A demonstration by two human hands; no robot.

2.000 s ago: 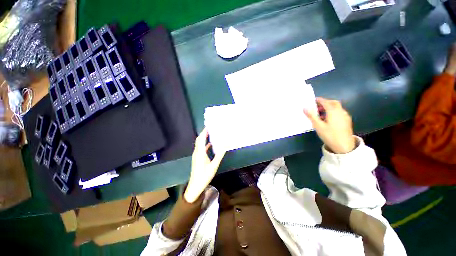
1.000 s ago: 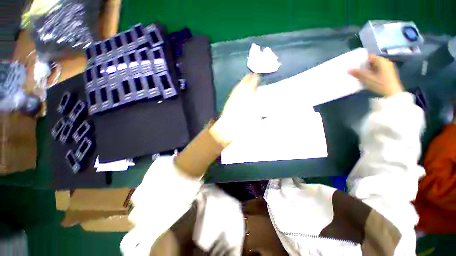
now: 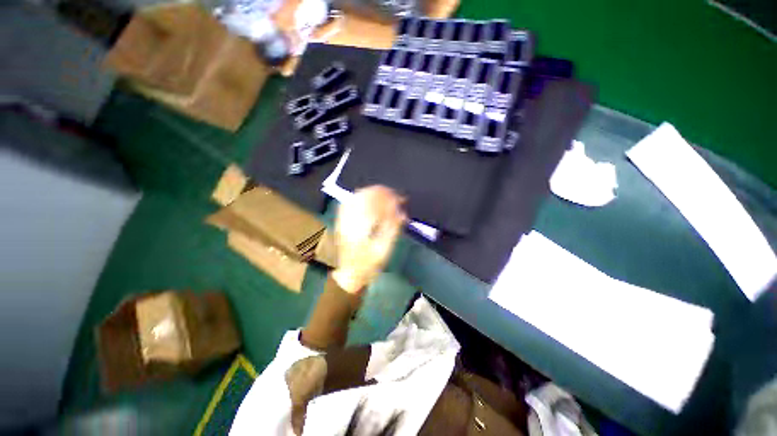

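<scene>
My left hand (image 3: 370, 228) is over the bench's front edge by the black mats, blurred, its fingers curled. It overlaps a small white strip (image 3: 336, 180) at the mat edge; whether it grips the strip I cannot tell. My right hand is not in view. Rows of handheld devices (image 3: 443, 81) lie on the upper black mat (image 3: 409, 170). Loose devices (image 3: 321, 152) lie scattered on the small mat beside them. White sheets (image 3: 605, 319) lie near the bench front at right. A separate long white sheet (image 3: 711, 213) lies farther back. A crumpled white wipe (image 3: 584, 175) sits between the mats and that sheet.
An open cardboard box (image 3: 268, 228) is below the bench edge, another box (image 3: 166, 332) is on the green floor, and a brown box (image 3: 192, 64) is at upper left. Shiny plastic bags (image 3: 256, 19) lie at the top. A grey surface (image 3: 51, 281) fills the far left.
The view has swung left. My left hand has left the white sheets and moved to the mats' front edge. My right hand has let go of the long sheet and gone out of view.
</scene>
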